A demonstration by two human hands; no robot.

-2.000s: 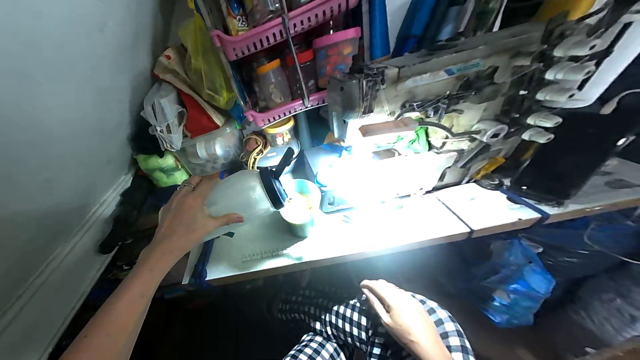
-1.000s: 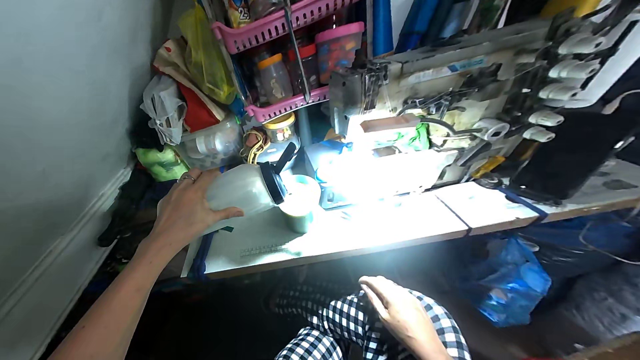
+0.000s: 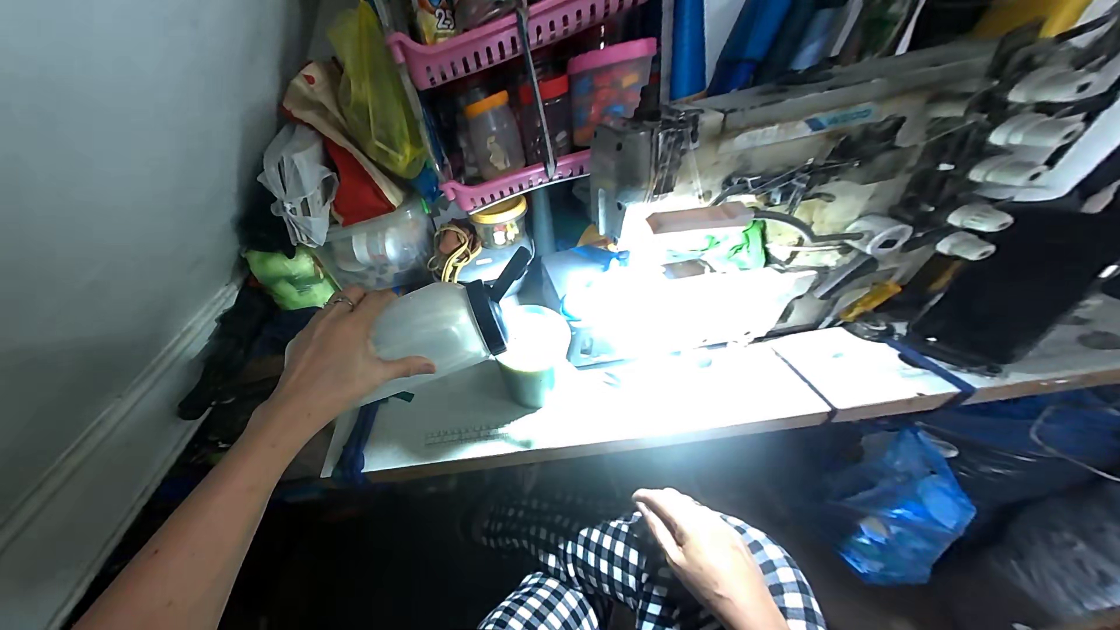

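My left hand [image 3: 346, 350] is wrapped around a translucent plastic bottle [image 3: 433, 328] with a dark flip-top lid. The bottle lies tilted, almost on its side, its lid at the rim of a green cup [image 3: 529, 385] that stands on the white table [image 3: 682, 398]. Glare hides what is inside the cup. My right hand [image 3: 700, 547] rests on my knee in black-and-white checked cloth [image 3: 604, 560], fingers together, with nothing seen in it. Behind the cup, a bright lamp lights the sewing machine [image 3: 787, 157].
Pink plastic baskets [image 3: 525, 179] with jars stand behind the bottle. A jar with a yellow lid [image 3: 500, 223] and a clear container [image 3: 381, 249] sit beneath and beside them. Thread cones [image 3: 1037, 129] are at the right. A blue plastic bag [image 3: 910, 507] lies under the table edge.
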